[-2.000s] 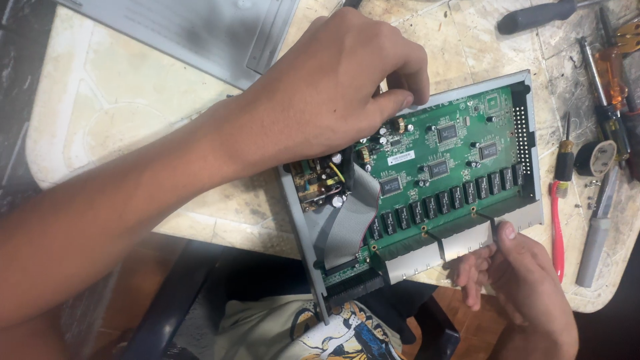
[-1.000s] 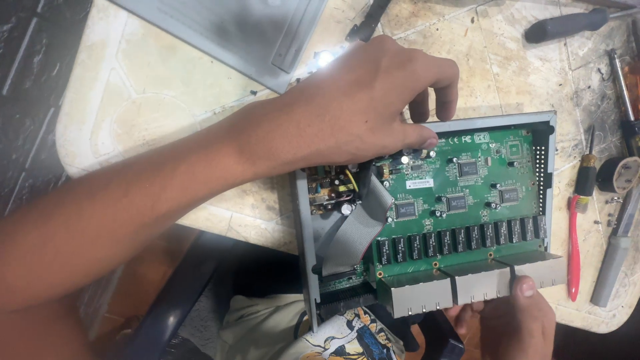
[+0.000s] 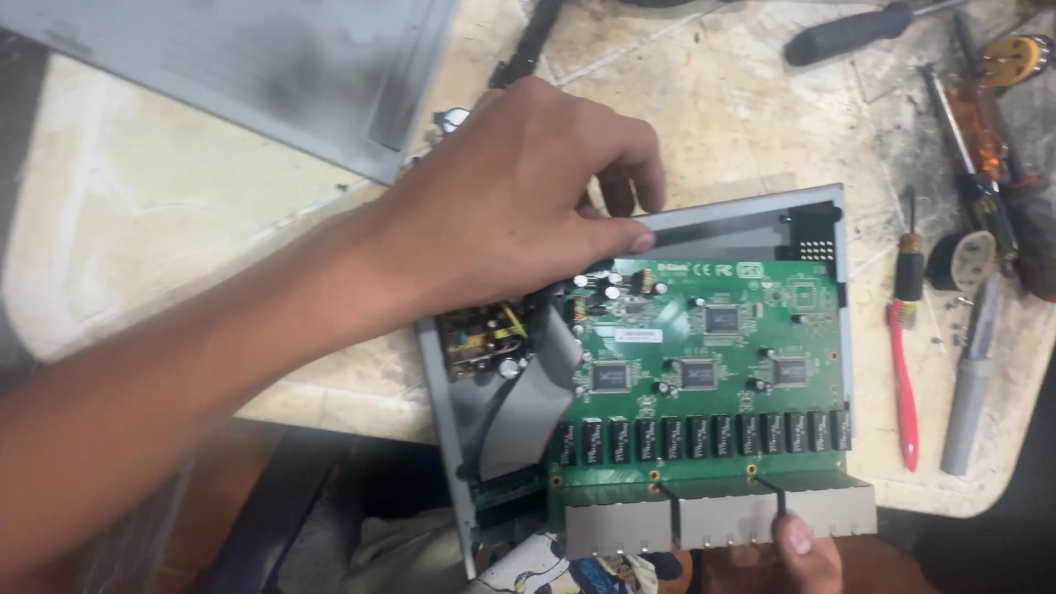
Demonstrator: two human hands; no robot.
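Observation:
A green D-Link circuit board [image 3: 726, 330] lies partly out of its grey metal case [image 3: 742, 227], its row of metal-shielded port blocks [image 3: 726, 516] jutting past the near edge. My left hand [image 3: 536, 190] rests over the case's far wall, thumb at its rim, fingers curled. My right hand [image 3: 800, 553] grips the port blocks from below, thumb on the front between two of them. A grey ribbon cable [image 3: 528, 404] runs at the board's left, beside a small power supply board [image 3: 487, 334] partly hidden by my left wrist.
A grey metal cover [image 3: 247, 66] lies at the upper left. On the right are a dark-handled screwdriver [image 3: 850, 33], a red-handled brush [image 3: 903, 396], a grey-handled knife [image 3: 969, 404], a round tin [image 3: 961, 260], several other tools and small screws. The stained table's near edge runs below.
The board has slid toward the near side of the case, opening a gap along the far wall. My right hand has moved with the port blocks; my left hand stays at the far wall.

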